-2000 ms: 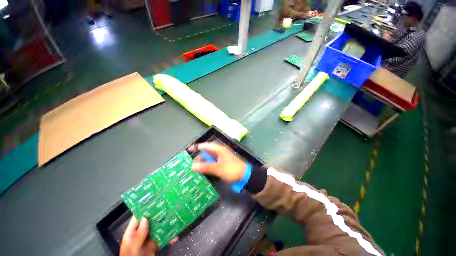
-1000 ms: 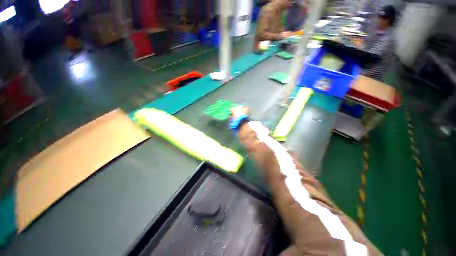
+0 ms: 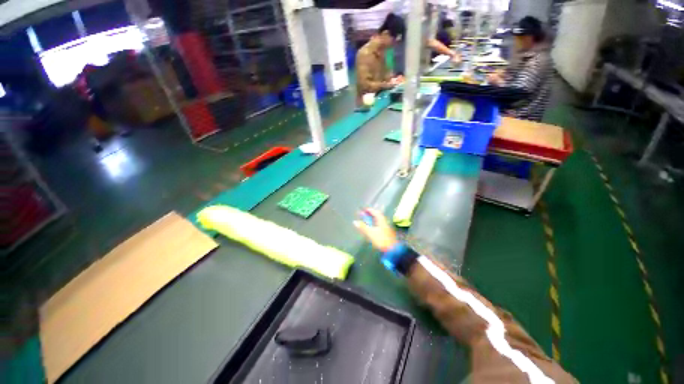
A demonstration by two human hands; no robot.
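Note:
My right hand (image 3: 377,229), with a blue band on the wrist, is above the belt right of the long yellow-green roll. Something small and blue shows at its fingers, likely the cutters' handles. A green circuit board (image 3: 303,201) lies flat on the belt, left of and beyond my right hand, not touching it. The black tray (image 3: 352,294) is at the bottom of the picture, with a black brush (image 3: 303,340) and small pale specks in it. My left hand is not in the picture.
A long yellow-green roll (image 3: 276,242) lies beyond the tray, a shorter one (image 3: 417,187) further right. A cardboard sheet (image 3: 120,289) is at left. A blue crate (image 3: 459,136) and posts stand down the line. Further boards lie on the belt. People sit along both sides.
The board left my hands and now lies on the belt. My right hand has drawn back from it to the right. My left hand has gone out of view. The camera view has lifted.

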